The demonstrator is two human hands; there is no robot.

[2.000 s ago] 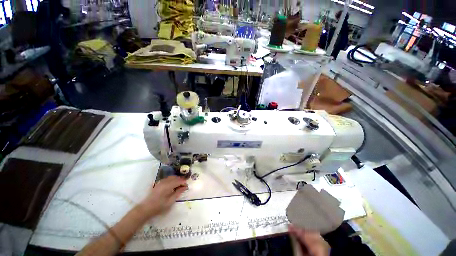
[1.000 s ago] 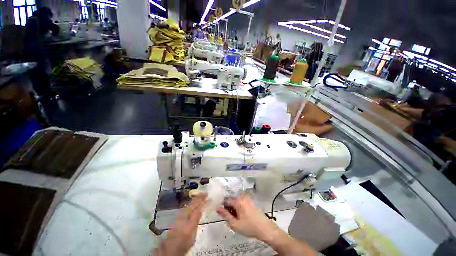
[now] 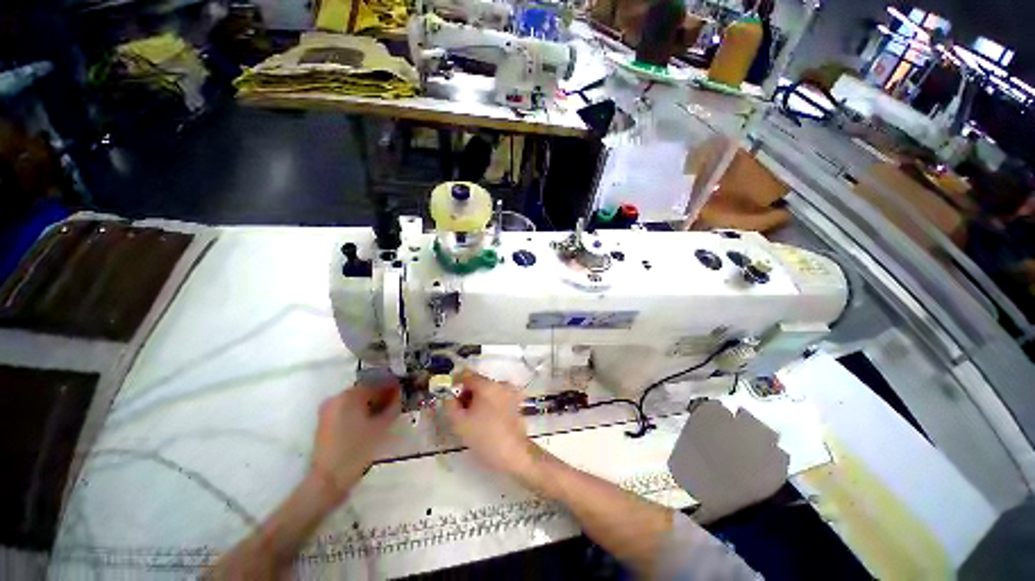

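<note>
The white industrial sewing machine stands across the table. Both my hands are at the presser foot and needle area under its left end. My left hand is left of the needle, fingers bent together. My right hand is just right of it, fingertips close to the small metal parts. A small reddish spot shows at my right fingertips. What either hand pinches is too small and blurred to tell. The dark thread snips lie under the arm on a black cord, right of my right hand.
Brown panels lie on grey board at the left. A grey scrap lies right of the machine. A printed scale runs along the table's front. A pale yellow cup stands on the arm. A metal rail runs at the right.
The view has tilted down. My right hand has moved from near the grey scrap, past the snips area, to the needle area. My left hand is now left of the needle. The snips lie nearer the needle.
</note>
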